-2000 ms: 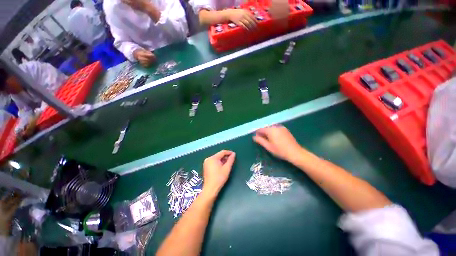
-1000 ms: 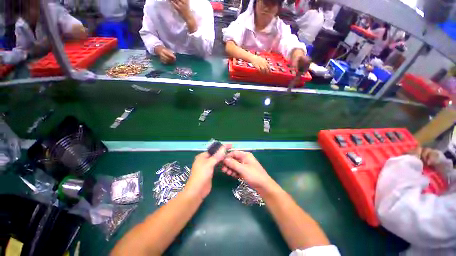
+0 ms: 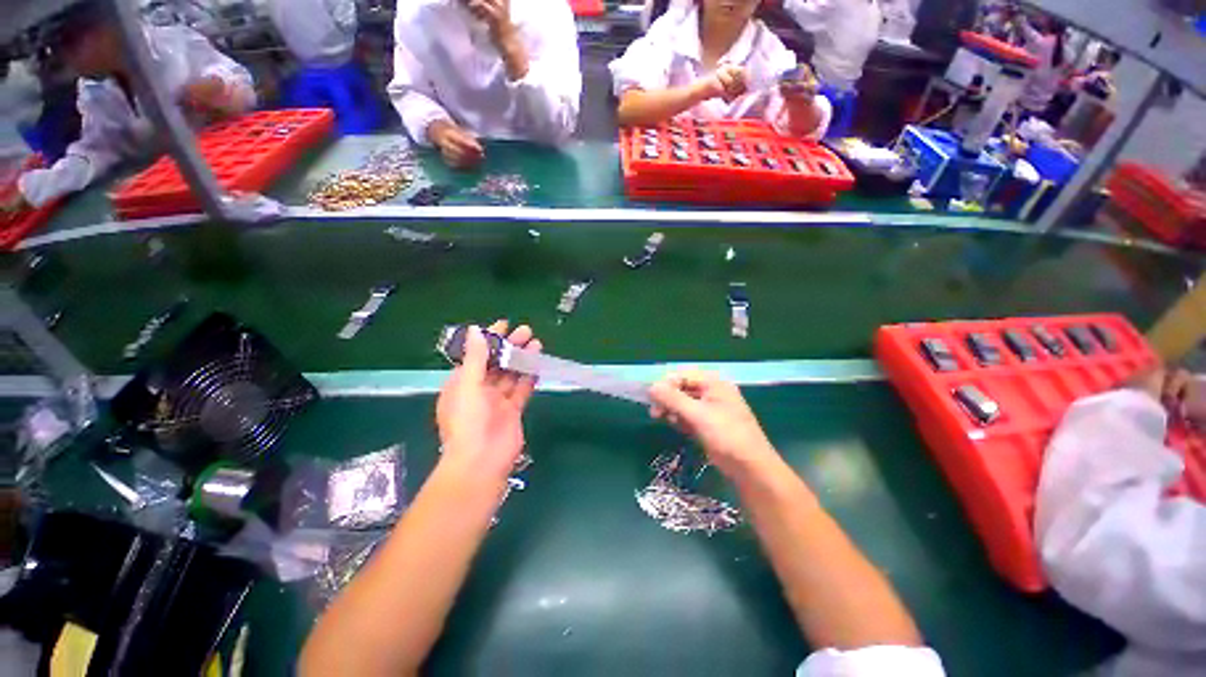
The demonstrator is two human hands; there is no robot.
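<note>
A watch with a dark head and a silver-grey band (image 3: 589, 378) is stretched between my hands above the pale edge rail. My left hand (image 3: 483, 397) holds the dark head, palm up. My right hand (image 3: 701, 407) pinches the far end of the band. A heap of fine silver parts (image 3: 685, 500) lies on the green bench below my right hand. The heap of flat silver pieces (image 3: 516, 479) is mostly hidden behind my left forearm.
Several watches (image 3: 739, 312) lie on the green belt (image 3: 463, 284). A red tray (image 3: 979, 509) with dark watch heads stands at the right, beside a person's white sleeve. A black fan (image 3: 238, 394), a spool (image 3: 225, 489) and parts bags (image 3: 364, 489) are at the left. People sit across the belt.
Both hands were apart and low at first, then together on a dark watch. Now my left hand has moved left and my right hand right, with the band drawn out straight between them.
</note>
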